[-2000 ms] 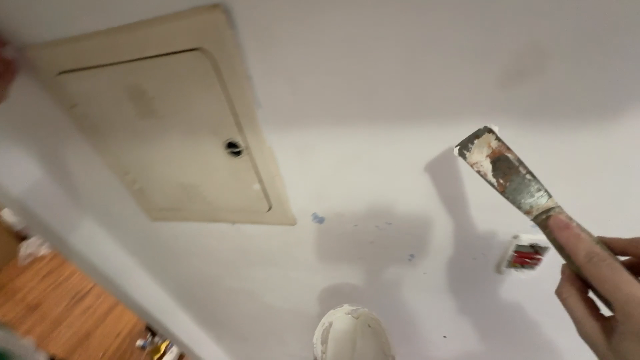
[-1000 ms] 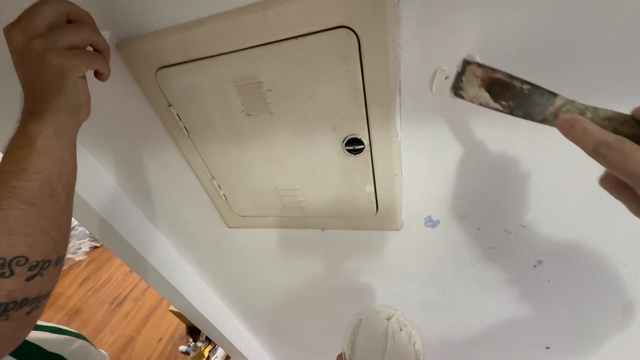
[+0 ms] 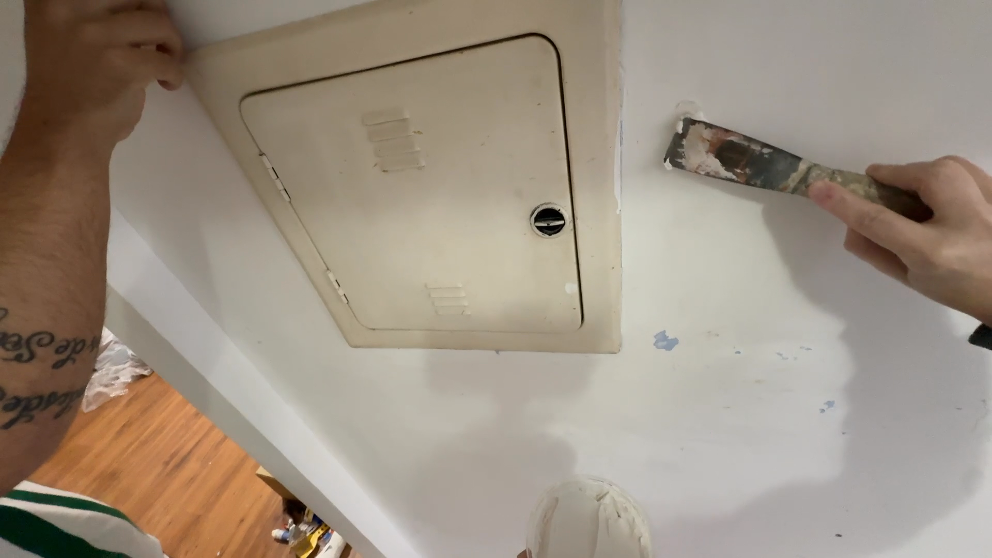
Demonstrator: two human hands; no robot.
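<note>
My right hand (image 3: 922, 221) grips the handle of a putty knife (image 3: 736, 159) at the upper right. Its worn blade, smeared with white compound, lies at the wall just below a small patch of wet filler (image 3: 688, 110). My left hand (image 3: 105, 46) is at the upper left with bent fingers beside the corner of the beige panel's frame, and no tool shows in it. Between the hands is the closed metal panel door (image 3: 480, 240), with vents, hinges and a round latch (image 3: 549, 221). A rounded container of white compound (image 3: 589, 521) shows at the bottom edge.
The white wall (image 3: 744, 434) has small blue chips right of the panel. At the lower left, beyond a wall edge (image 3: 232, 364), are a wooden floor (image 3: 155, 457), clear plastic sheeting (image 3: 115, 372) and several items (image 3: 310, 535) beside a box.
The view has shifted left and closer to the panel. My left hand and forearm have come into view since two seconds ago. The putty knife has moved nearer the panel, still in my right hand.
</note>
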